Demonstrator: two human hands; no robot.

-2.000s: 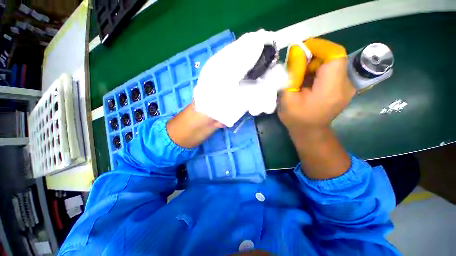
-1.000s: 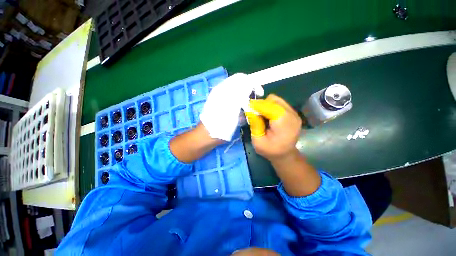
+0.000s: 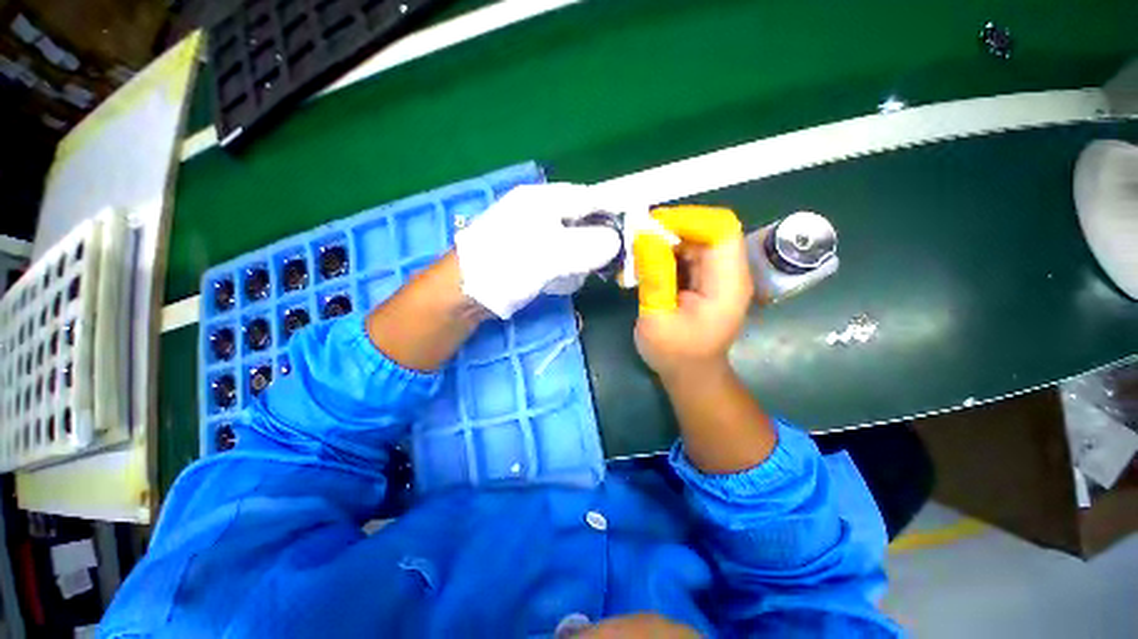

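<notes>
My left hand (image 3: 530,250), in a white glove, holds a small round black part (image 3: 608,237) on edge above the right side of the blue compartment tray (image 3: 499,387). My right hand (image 3: 699,281), bare with yellow-orange finger cots on thumb and finger, pinches a small white wiping cloth (image 3: 641,240) close against the part's right side. Fingers and cloth hide much of the part. Black parts sit in the tray's left compartments; my left sleeve covers some of the tray.
A solvent bottle (image 3: 796,250) with a silver top stands right of my right hand. White scraps (image 3: 854,331) lie in front of it. A black tray (image 3: 281,56) is at the far left, white trays (image 3: 56,350) at the left. A small dark item (image 3: 996,40) lies on the green belt.
The whole view has shifted, so the tray and bottle appear further left. The black part shows more clearly between my hands now, and the white cloth is seen against it.
</notes>
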